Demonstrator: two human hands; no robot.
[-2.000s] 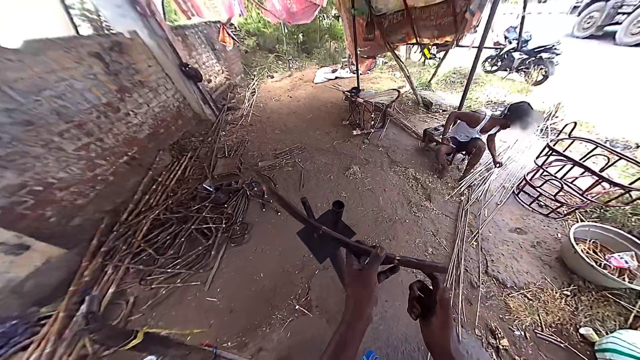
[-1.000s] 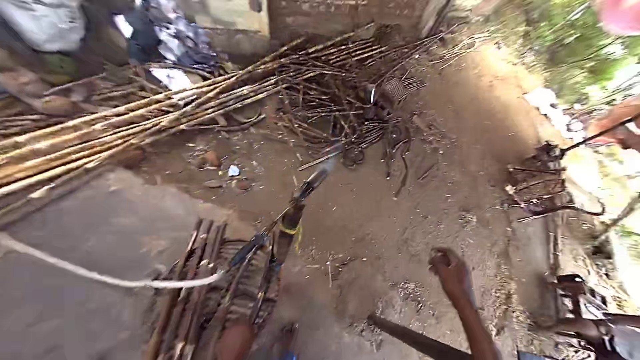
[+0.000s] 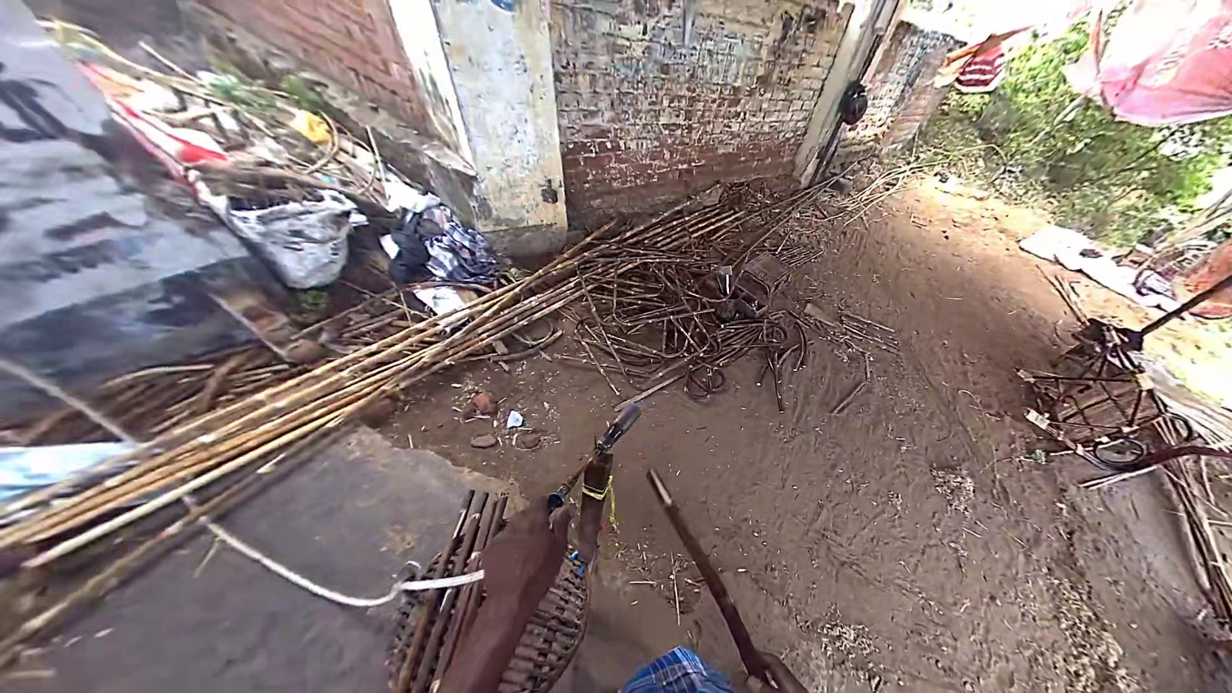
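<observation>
My left hand (image 3: 525,558) is closed around the handle of what looks like a gas torch (image 3: 616,430), beside a small blue valve. The torch's metal nozzle points up and away, at a brown post (image 3: 594,486) tied with yellow string. A white hose (image 3: 318,589) runs from my left hand across to the left. At the bottom edge my right hand (image 3: 775,674), partly cut off, grips the lower end of a brown cane stick (image 3: 707,568). The stick's pale cut end points up and left, apart from the torch. Below my left hand is a woven cane seat (image 3: 558,616) with several short rods (image 3: 467,539).
Long cane poles (image 3: 385,371) lie across the left over a concrete slab (image 3: 318,529). Bent cane pieces (image 3: 674,327) are heaped by the brick wall (image 3: 674,106). A cane frame (image 3: 1092,404) stands at right. A white sack (image 3: 298,236) and cloths (image 3: 443,245) lie at upper left.
Two seconds ago both hands were on a long cane at a dark metal stand. Now my left hand is on the torch and my right hand holds a stick lower down. The view has swung left.
</observation>
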